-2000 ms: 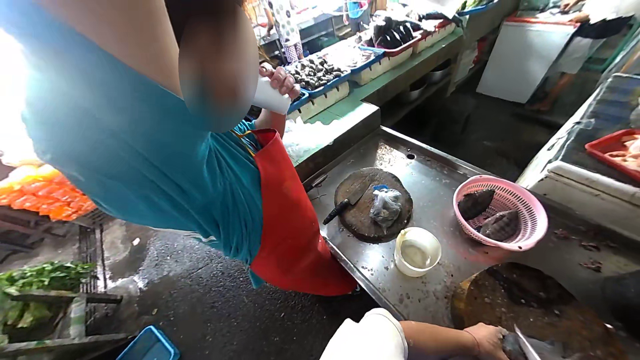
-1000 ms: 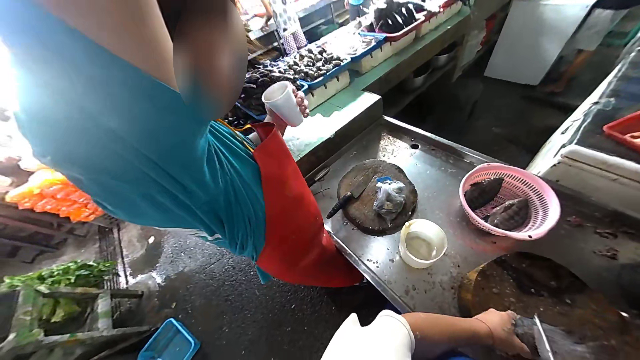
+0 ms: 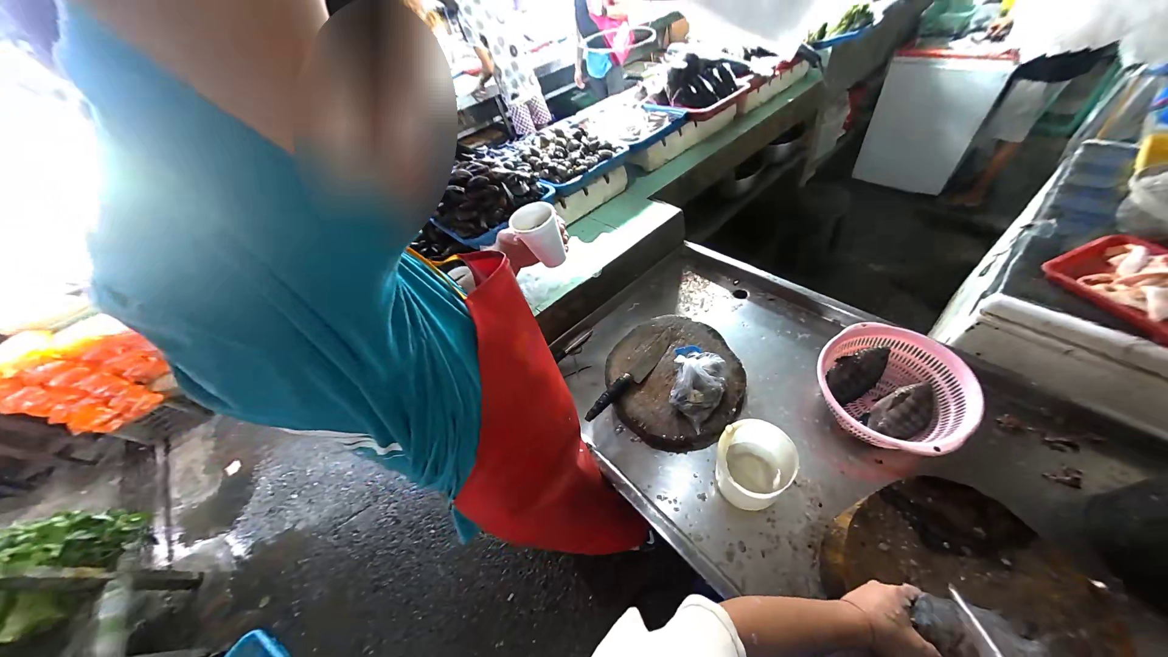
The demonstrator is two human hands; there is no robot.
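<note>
At the bottom right of the head view, my left hand [image 3: 890,619], below a white sleeve, grips a grey fish [image 3: 940,624]. A knife blade [image 3: 975,622] stands against the fish; its handle is out of frame, as is my right hand. Fish and hand are over a round, wet chopping board [image 3: 876,538]. Up and left of it are a white plastic tub [image 3: 756,464] and a pink plastic basket [image 3: 972,388] with dark fish [image 3: 903,411] inside. Another round wooden board [image 3: 652,351] holds a black-handled knife [image 3: 610,398] and a tied plastic bag [image 3: 699,385].
A co-worker in a teal shirt and red apron [image 3: 529,438] stands left of the metal table [image 3: 675,520], holding a white cup [image 3: 540,234]. Shellfish trays [image 3: 570,153] line the green counter beyond. A red tray [image 3: 1095,265] of pale pieces sits at right.
The co-worker's white cup has moved down from near the face to over the counter's edge. My left hand stays on the fish at the chopping board, with the blade beside it.
</note>
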